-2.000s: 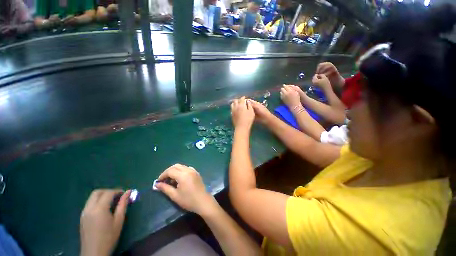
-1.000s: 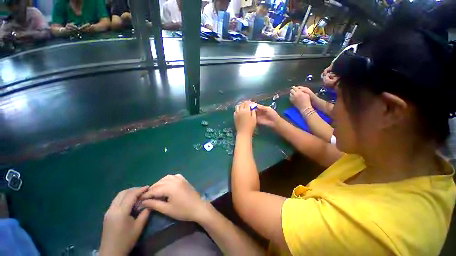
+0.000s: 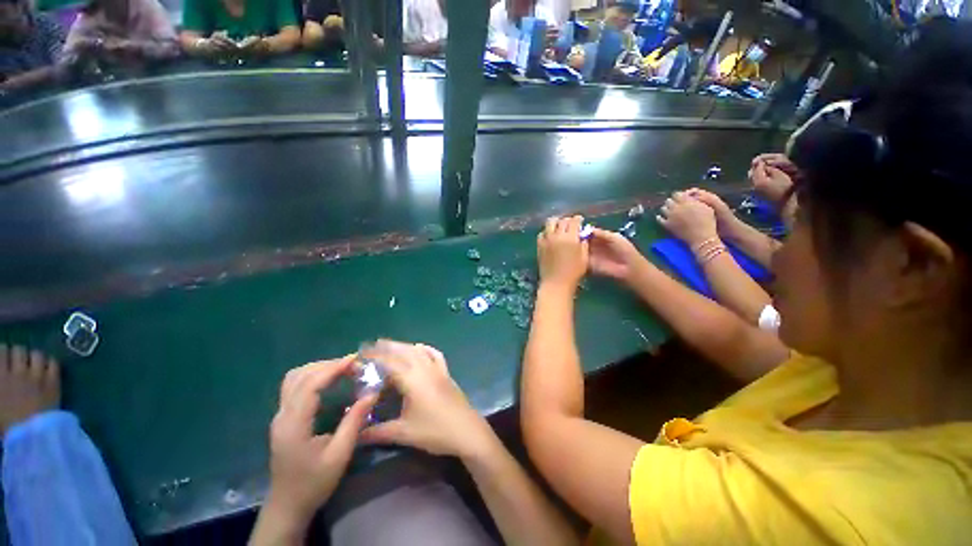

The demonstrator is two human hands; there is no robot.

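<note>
My left hand and my right hand meet low in the middle of the view, over the bench's near edge. Their fingertips hold a small shiny square unit with a bright, glinting face. Fingers cover much of it, and I cannot tell whether it is one piece or two. A loose heap of clear square pieces lies on the green bench top right of centre. A white square unit with a dark centre lies among them.
A yellow-shirted person sits close on my right, arms over the bench. A blue-sleeved arm is at left, near two open square frames. A green post rises before the dark conveyor. A blue sheet lies far right.
My hands, apart with a small piece in each at first, have come together and are now raised around the shiny unit. The view has turned left, showing the frames and the neighbour's blue-sleeved arm and hand.
</note>
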